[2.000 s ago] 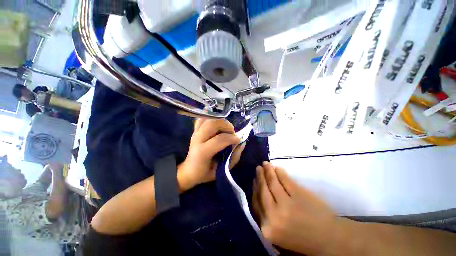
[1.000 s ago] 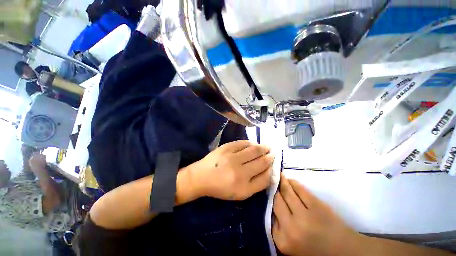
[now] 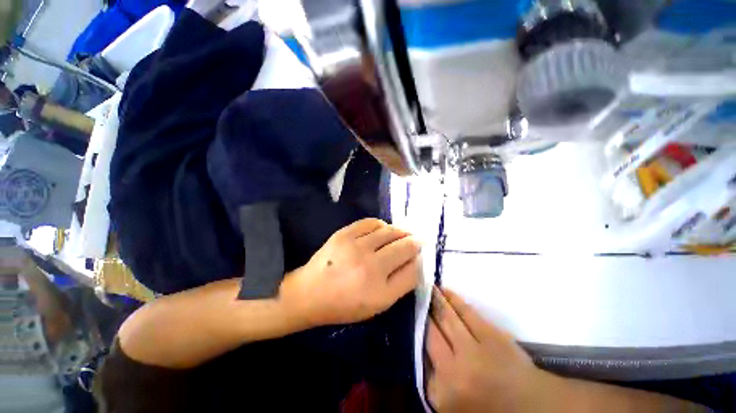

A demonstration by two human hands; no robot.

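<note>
The navy garment (image 3: 173, 161) lies bunched left of the needle and runs down under my hands. A pale strip (image 3: 422, 323) runs along its edge from the presser foot and needle area (image 3: 436, 153) towards me. My left hand (image 3: 355, 274), with a dark band at the forearm, holds the cloth with curled fingertips at the strip's left side. My right hand (image 3: 476, 355) holds the edge from the right, fingertips a little lower. The undersides of the fingers are hidden. A grey ribbed cylinder (image 3: 483, 187) sits right of the foot.
The white machine head (image 3: 468, 81), its curved shiny guard (image 3: 367, 97) and a blurred ribbed knob (image 3: 569, 81) loom above my hands. White label tapes (image 3: 670, 133) and a yellow and red object (image 3: 666, 168) lie at the right. Another person's arm (image 3: 48, 298) shows blurred at the left edge.
My left hand has left its spot close to the foot and moved down the edge. The pale strip now lies straighter between both hands. The camera view has shifted.
</note>
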